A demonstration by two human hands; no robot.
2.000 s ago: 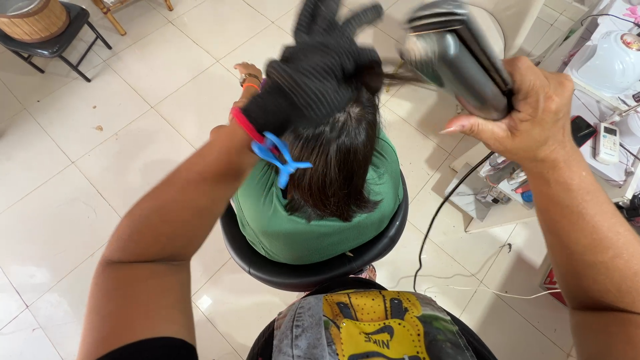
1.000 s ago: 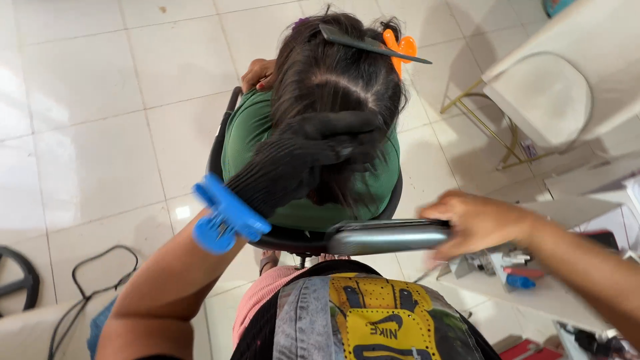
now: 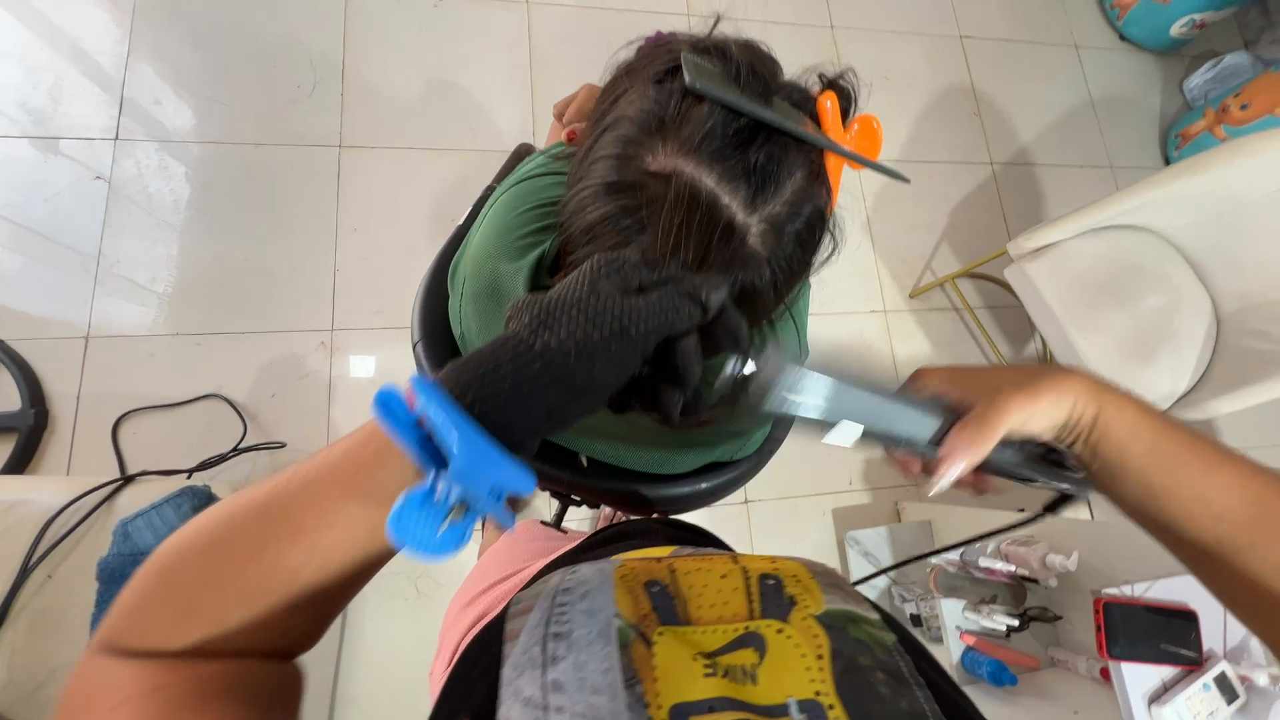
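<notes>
A seated person's dark hair (image 3: pixel 690 180) is parted at the back of the head, with a black tail comb (image 3: pixel 770 115) lying across it and an orange hair clip (image 3: pixel 848 140) at the right side. My left hand (image 3: pixel 640 325), in a black glove, is closed on a section of the hair at the back; its fingertips are partly hidden. Blue hair clips (image 3: pixel 450 465) hang at my left wrist. In my right hand (image 3: pixel 1000 420) is a corded flat iron (image 3: pixel 870 405), its blurred plate end beside the gloved fingers and the hair.
The person sits in a black chair (image 3: pixel 660 490). A cream chair (image 3: pixel 1110 310) stands at right. Lower right, a shelf holds bottles, a red-cased phone (image 3: pixel 1148 632) and a white remote control (image 3: pixel 1198 692). Black cables (image 3: pixel 190 465) lie at left; the iron's cord runs down toward the shelf.
Two seconds ago both hands were raised higher, near the head. Since one second ago the flat iron has turned, its plate end now near my gloved hand. The view has shifted since the oldest frame.
</notes>
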